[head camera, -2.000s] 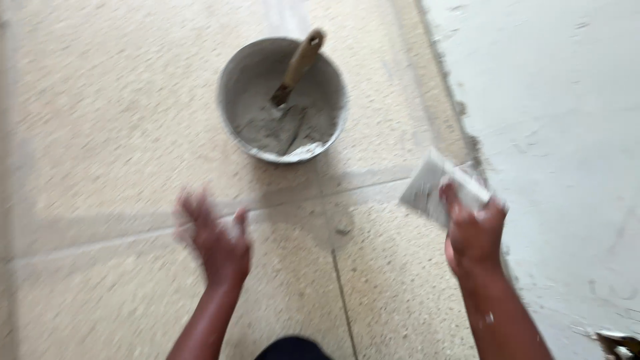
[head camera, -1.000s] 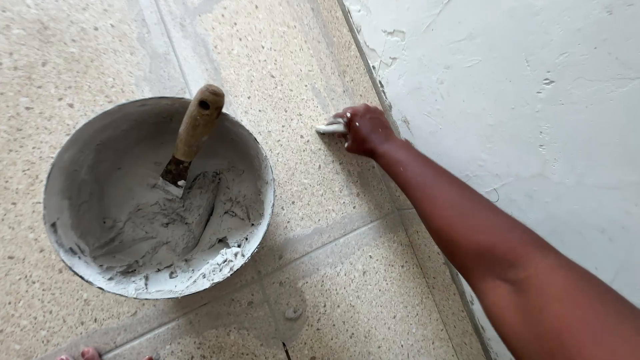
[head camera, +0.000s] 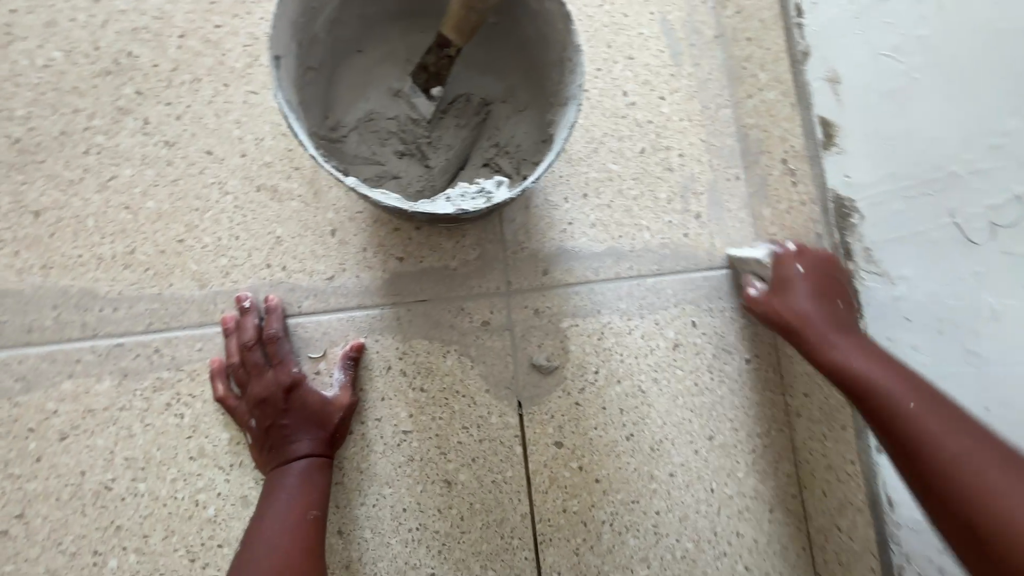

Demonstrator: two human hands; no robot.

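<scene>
My right hand point(head camera: 804, 300) is closed around a small flat scraper point(head camera: 752, 260) smeared with pale grout, pressed on the joint near the skirting tile at the right. With its fingers spread, my left hand point(head camera: 288, 392) lies flat on the speckled floor tiles point(head camera: 432, 464), across the pale filled joint. Ahead stands a round bucket point(head camera: 572, 120) holding grey grout point(head camera: 392, 148). A putty knife point(head camera: 448, 52) with a wooden handle leans in it, its blade tip in the grout; the handle's top is cut off by the view's edge.
A white plastered wall point(head camera: 928, 160) runs along the right, beyond the skirting tile point(head camera: 832, 464). A dark unfilled joint point(head camera: 526, 480) runs toward me between the tiles. A small lump of grout point(head camera: 544, 364) lies on a damp grey smear beside it.
My left hand, raised two seconds ago, now rests flat on the tiles. My right hand with the scraper has come back from beside the skirting farther ahead to the cross joint. The view has shifted.
</scene>
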